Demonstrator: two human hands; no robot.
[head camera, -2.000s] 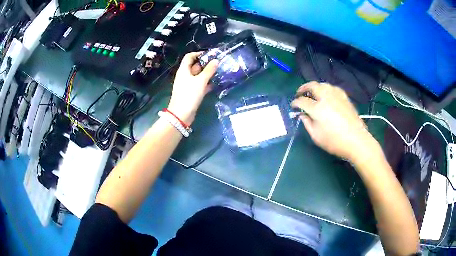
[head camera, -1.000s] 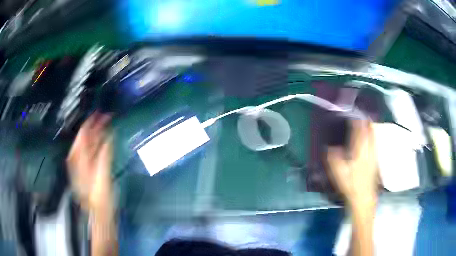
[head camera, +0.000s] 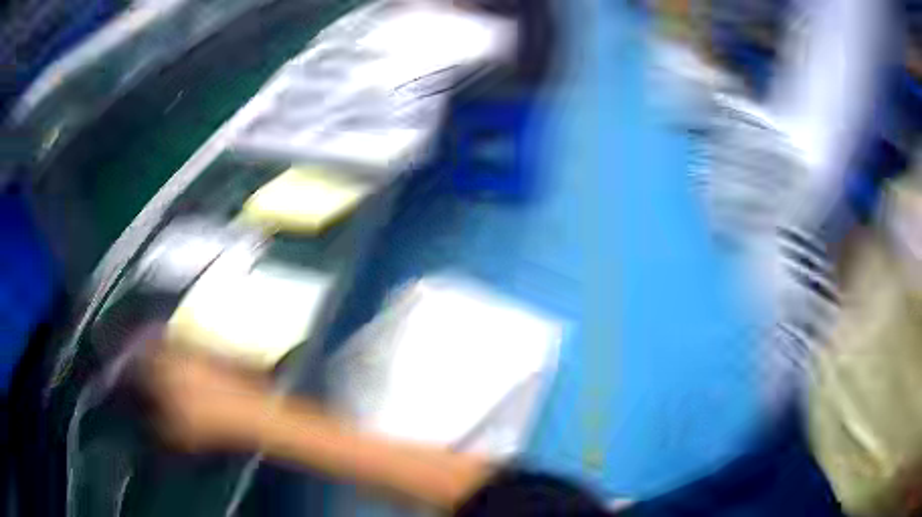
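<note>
The view is strongly blurred. A hand (head camera: 187, 389), which looks like my right hand, reaches over the dark bench at the lower left, its forearm running to the bottom centre. Its fingers are smeared, and I cannot tell if they hold anything. My left hand is out of the picture. A white stack with a yellowish edge (head camera: 253, 308) lies just beyond the hand. The display units are not in view.
A yellow pad (head camera: 303, 199) and white sheets (head camera: 354, 91) lie farther along the bench. A white tray or stack (head camera: 460, 369) stands beside the bench edge. A blue bin (head camera: 492, 149) is beyond it. Blue floor (head camera: 647, 303) runs at right. Part of a person in khaki (head camera: 869, 374) shows at the right edge.
The view has swung far to the right, away from the white-screened unit and monitor. The left hand has left the picture. Earlier it let go of the film-wrapped unit.
</note>
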